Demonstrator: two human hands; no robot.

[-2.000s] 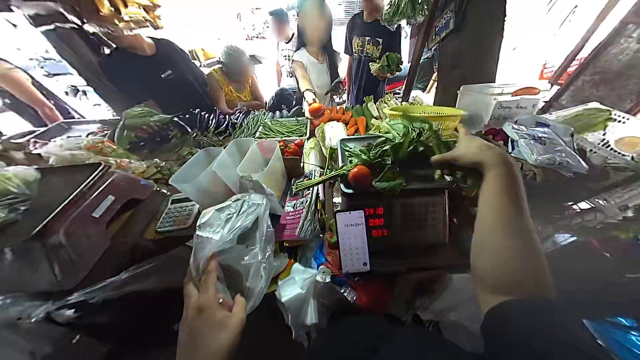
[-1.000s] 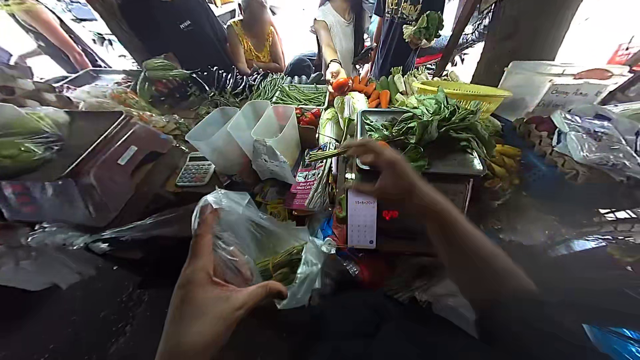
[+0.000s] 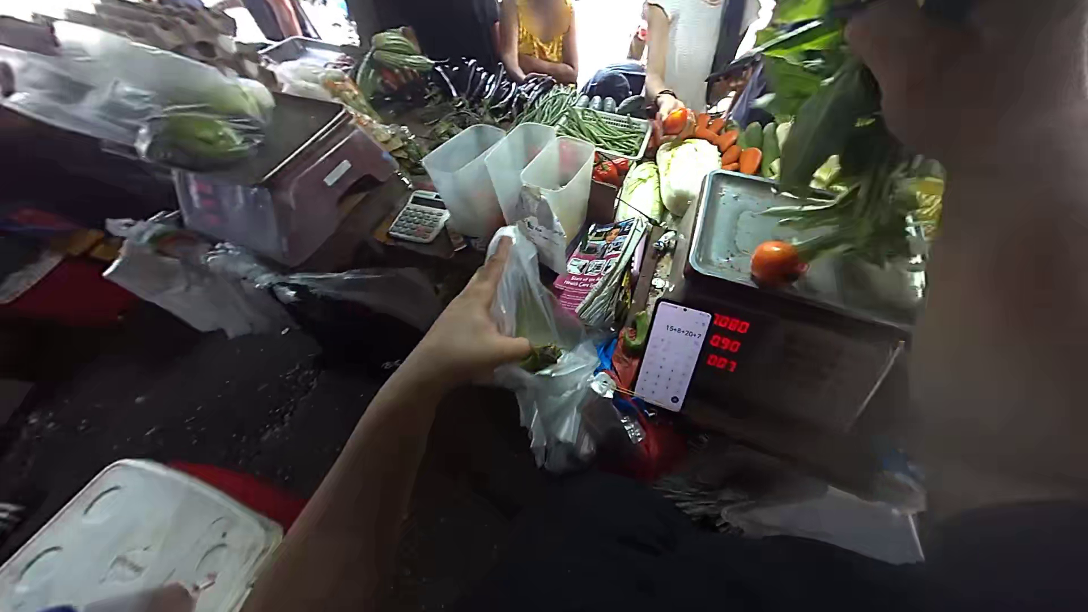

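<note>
My left hand (image 3: 472, 327) grips a clear plastic bag (image 3: 527, 297) with some green produce inside it. My right hand (image 3: 926, 76), blurred and close to the camera at the upper right, holds a bunch of leafy greens (image 3: 816, 119) above the metal tray (image 3: 710, 229) of a digital scale (image 3: 790, 365). A tomato (image 3: 775, 263) sits on the tray, below the leaves. Against the scale's front leans a phone (image 3: 673, 355) showing a calculator, beside red lit digits.
Plastic containers (image 3: 463, 183) stand behind a calculator (image 3: 420, 217). A magazine stack (image 3: 599, 263) lies left of the scale. Another scale (image 3: 289, 195) bears bagged vegetables (image 3: 204, 136). Beyond are long beans (image 3: 603, 129), cabbages (image 3: 687, 174) and carrots (image 3: 750, 160). A person's hand (image 3: 667, 104) holds a tomato.
The leafy greens that lay on the scale tray are now lifted in my right hand. My left hand has closed on the bag from a spread pose. The view has swung left.
</note>
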